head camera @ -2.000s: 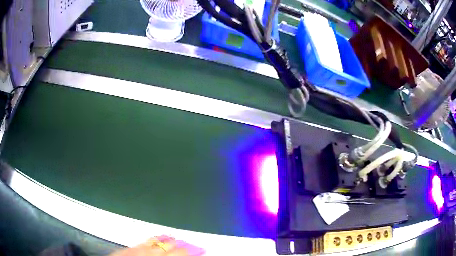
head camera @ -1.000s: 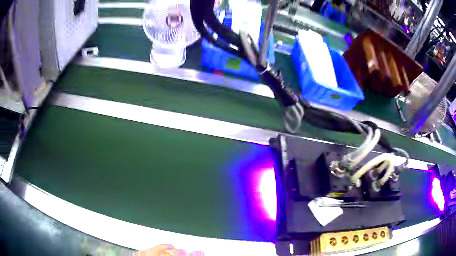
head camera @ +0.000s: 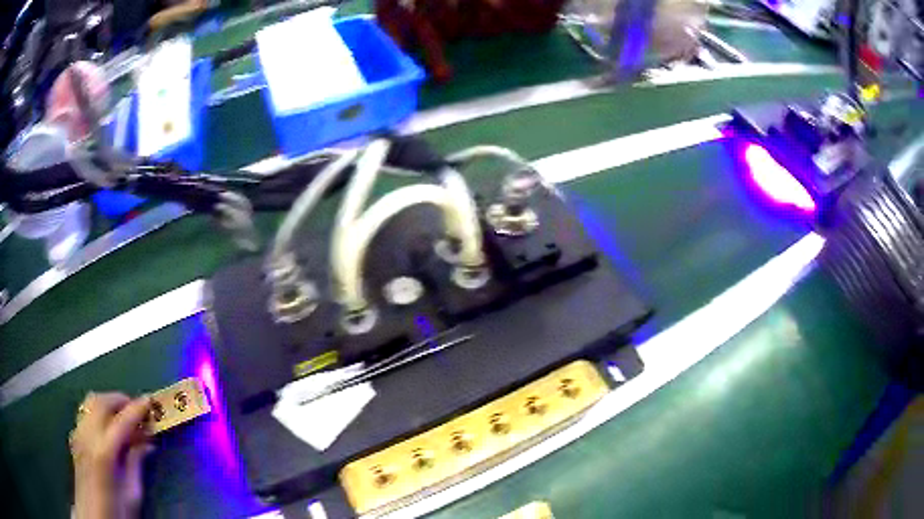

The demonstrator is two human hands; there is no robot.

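My left hand (head camera: 106, 451) is at the lower left, cut off by the bottom edge. Its fingers hold a gold fixture bar (head camera: 180, 403) with dark-centred round holes. The bar's free end is at the violet-lit left end of the black UV lamp unit (head camera: 456, 370). Another gold bar (head camera: 476, 436) with a row of several round parts lies along the lamp unit's front edge. A small bit of a gold-coloured piece (head camera: 529, 511) shows at the bottom edge; what holds it, if anything, is hidden. My right hand is not in view.
Thin silver tweezers (head camera: 395, 362) and white paper (head camera: 324, 411) lie on the lamp unit, below pale hoses (head camera: 350, 243). Blue bins (head camera: 350, 122) stand behind the belt (head camera: 669, 243). A second violet-lit unit (head camera: 785, 167) is at the right.
The view has swung right, so the lamp unit sits nearer the middle. My left hand, earlier only fingertips at the bottom edge, now shows with a gold bar at the lamp's left end.
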